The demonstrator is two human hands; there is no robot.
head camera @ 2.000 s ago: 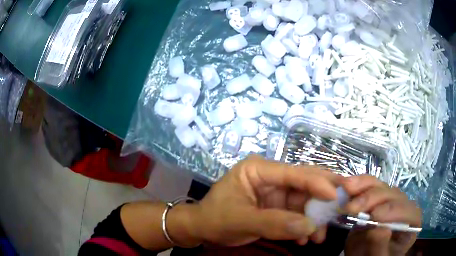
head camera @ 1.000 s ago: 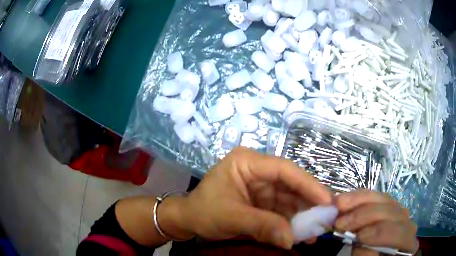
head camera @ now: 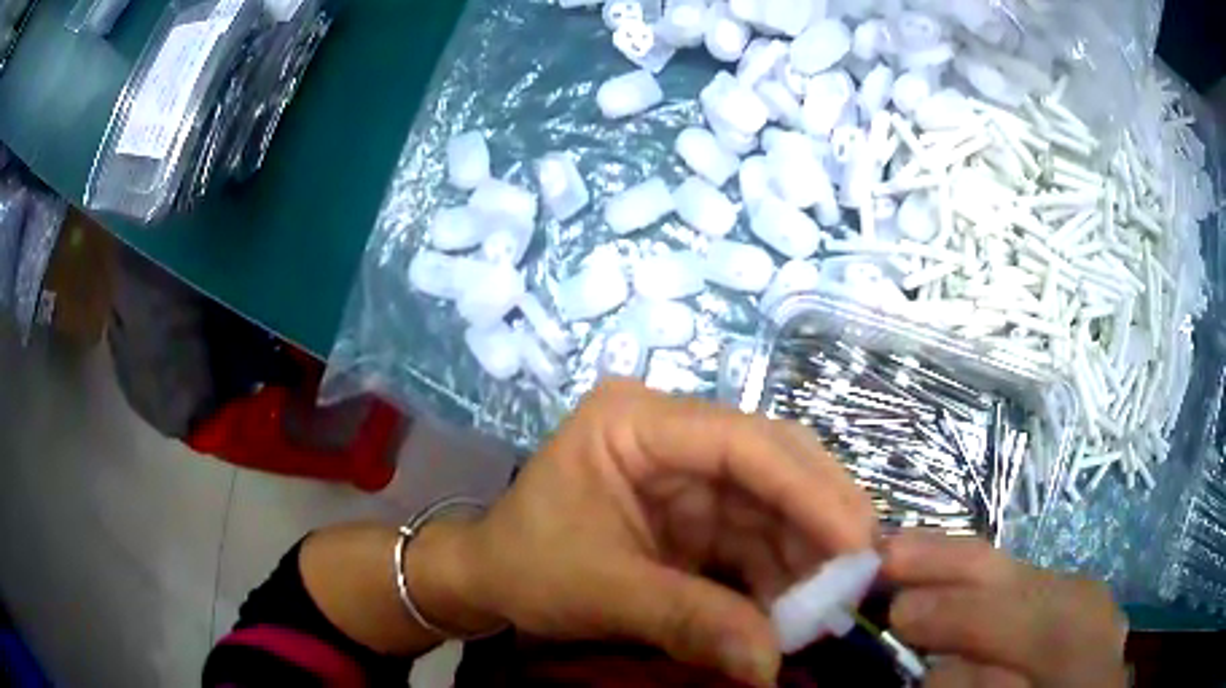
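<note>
My left hand [head camera: 645, 524] holds a milky white plastic cap [head camera: 823, 601] between thumb and fingers near the bottom of the view. My right hand [head camera: 1002, 612] is beside it and holds a thin silvery metal shaft [head camera: 894, 651] at the cap's right side. The shaft's near end meets or enters the cap; its other end is hidden by my right fingers. Right behind my hands, a clear tray [head camera: 769, 352] holds a heap of silvery shafts [head camera: 901, 423]. My right hand is partly cut off by the lower edge.
White caps [head camera: 639, 206] lie loose on a crinkled clear bag [head camera: 403, 303]. White plastic sleeves [head camera: 1035, 255] are heaped to the right. Clear boxes with dark metal parts [head camera: 215, 114] stand at the left on the green bench [head camera: 303, 255]. A red item [head camera: 303, 441] is below the bench edge.
Both hands have shifted slightly left. The cap has been turned and now tilts up to the right. The shaft's far end, which stuck out past my right hand, no longer shows.
</note>
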